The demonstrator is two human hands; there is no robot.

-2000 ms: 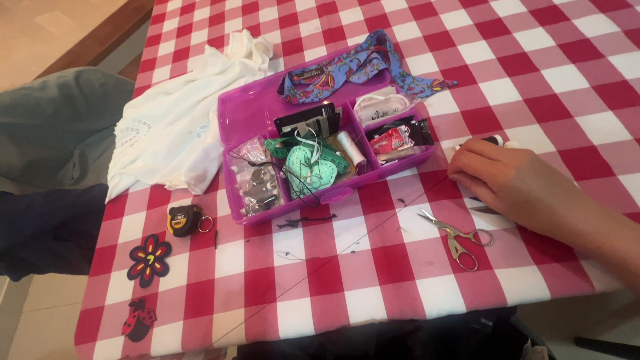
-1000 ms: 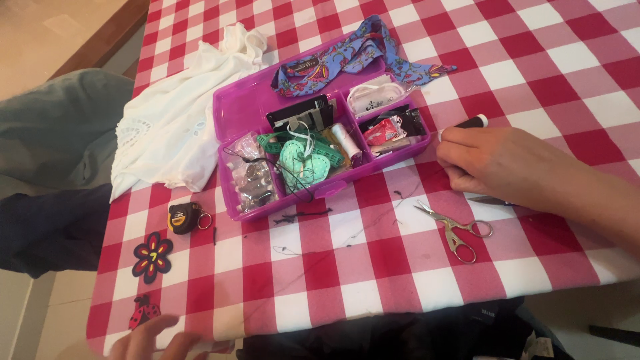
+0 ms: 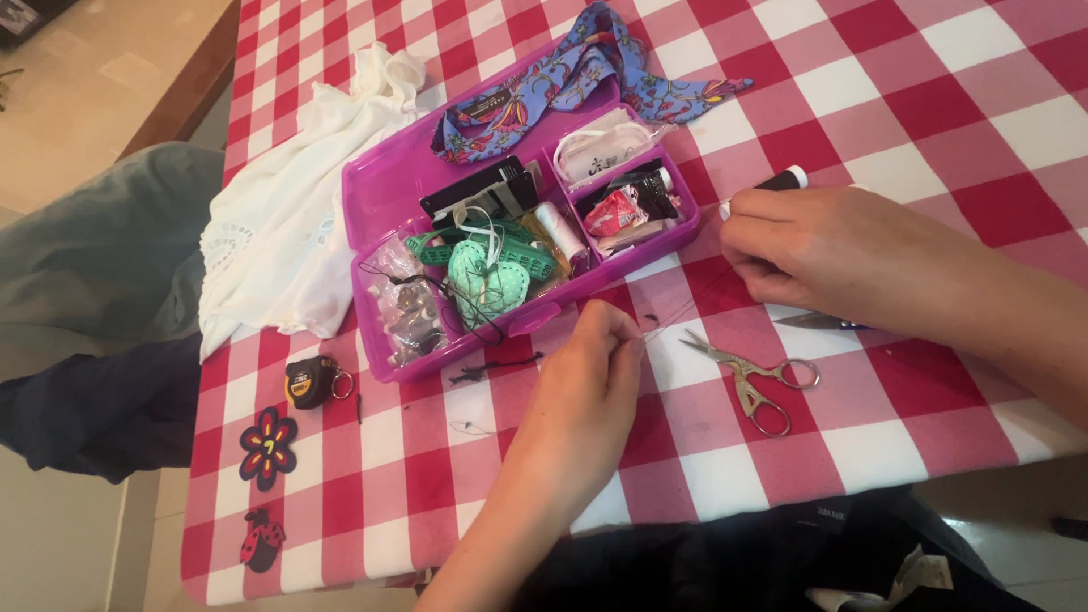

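My left hand (image 3: 595, 391) is closed with its fingertips pinching a thin dark thread (image 3: 680, 313) just in front of the purple plastic sewing box (image 3: 518, 331). That thread runs up to my right hand (image 3: 786, 242), whose curled fingers are also closed on it. Beside the right fingers lies a spool of black thread (image 3: 784, 178); whether they touch it is partly hidden. Small embroidery scissors (image 3: 752, 378) lie between the hands, slightly open. Another blade (image 3: 812, 321) shows under the right forearm. The box holds a mint fabric heart (image 3: 484, 285), a green tape measure (image 3: 433, 251) and a white thread spool (image 3: 561, 231).
A white embroidered cloth (image 3: 285, 246) lies left of the box. A patterned blue fabric band (image 3: 544, 89) drapes over the lid. Near the left table edge are a small tape measure (image 3: 308, 382), a flower patch (image 3: 269, 448) and a ladybug patch (image 3: 262, 541). Another person's leg (image 3: 102, 255) is beyond.
My left hand, out of view at first and then at the lower left by the ladybug patch, has moved right and up to the thread. My right hand remains near the black spool.
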